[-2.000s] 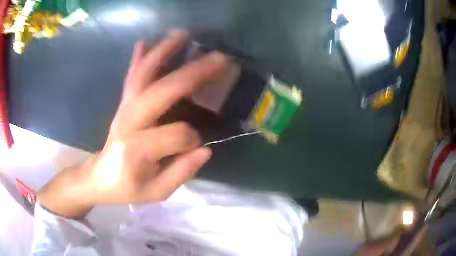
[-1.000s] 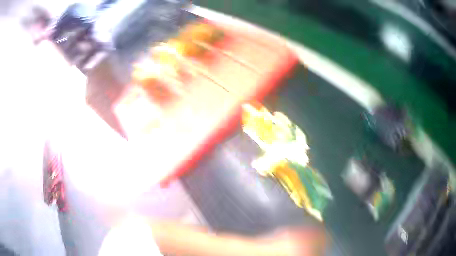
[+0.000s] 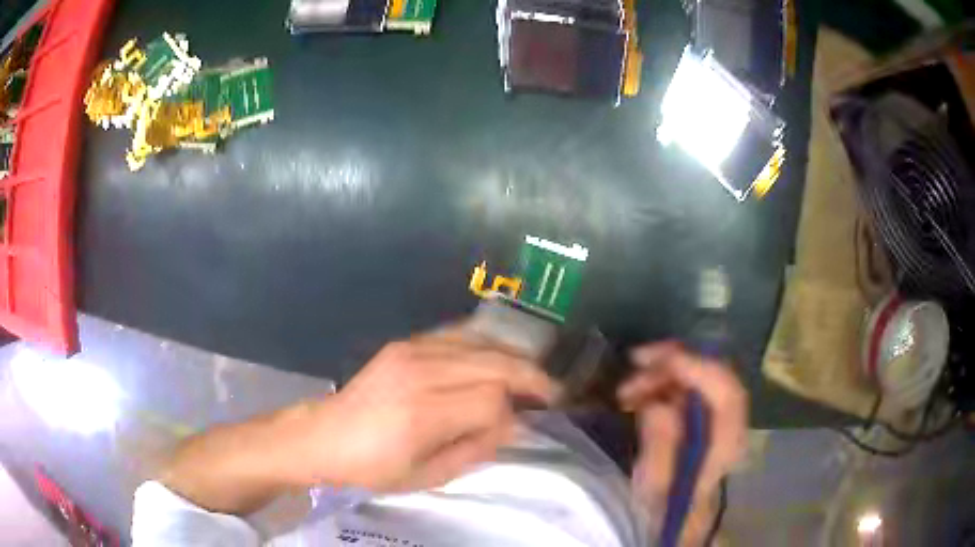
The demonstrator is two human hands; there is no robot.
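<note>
My left hand [image 3: 412, 411] is at the lower centre, with its fingers closed on a blurred LCD module [image 3: 513, 326]. A small green PCB [image 3: 553, 280] with a hook-shaped yellow flex lies just beyond the fingertips, at the module's far edge. Whether the two are joined cannot be told. My right hand [image 3: 690, 411] is blurred to the right, its fingers round the blue handle of a soldering iron [image 3: 684, 470]. The dark part between my hands is too blurred to make out.
Loose PCBs [image 3: 230, 96] lie beside a red basket [image 3: 43, 182] at left. A soldered assembly [image 3: 358, 13] is at the top. LCD modules [image 3: 561, 53] lie at top centre and right. A fume fan [image 3: 919, 182] and white-red spool [image 3: 906, 340] are on cardboard [image 3: 818, 342] at right.
The view swung to the red basket and back. The earlier raised screen and board with solder wire are no longer seen so held. My right hand now shows with the iron, beside my lowered left hand.
</note>
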